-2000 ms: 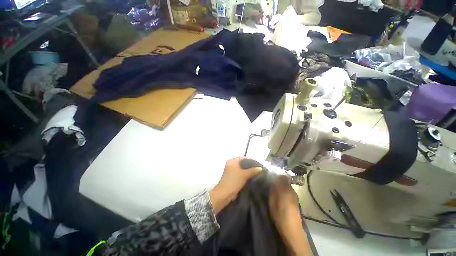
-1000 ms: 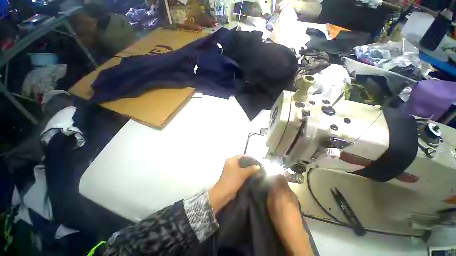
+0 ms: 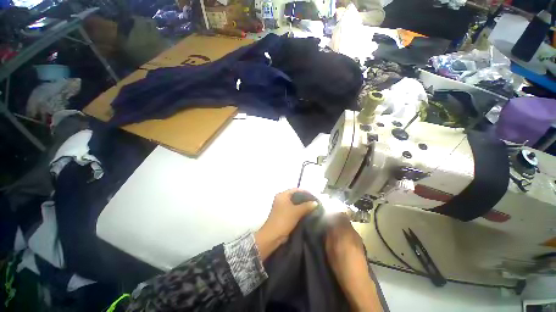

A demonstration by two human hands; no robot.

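Observation:
A dark grey garment piece (image 3: 303, 262) is bunched between my hands and hangs down at the table's near edge. My left hand (image 3: 285, 220) grips its upper edge, thumb on top. My right hand (image 3: 345, 247) is on the cloth's right side, close to the needle area, its fingers partly lost in the lamp glare. The cream sewing machine (image 3: 399, 161) stands to the right with its head over the cloth's top end. The presser foot is hidden by glare. Black thread snips (image 3: 424, 257) lie on the bed, right of my right hand.
The white tabletop (image 3: 183, 201) extends left. A brown board (image 3: 204, 131) bears navy garment pieces (image 3: 201, 88) behind. Dark and white cut pieces (image 3: 76, 155) hang at the left. A black band (image 3: 489, 177) wraps the machine arm. A thin black cord (image 3: 384, 237) lies near the snips.
My right hand has shifted very slightly near the needle area since the oldest frame. My left hand keeps its hold on the cloth.

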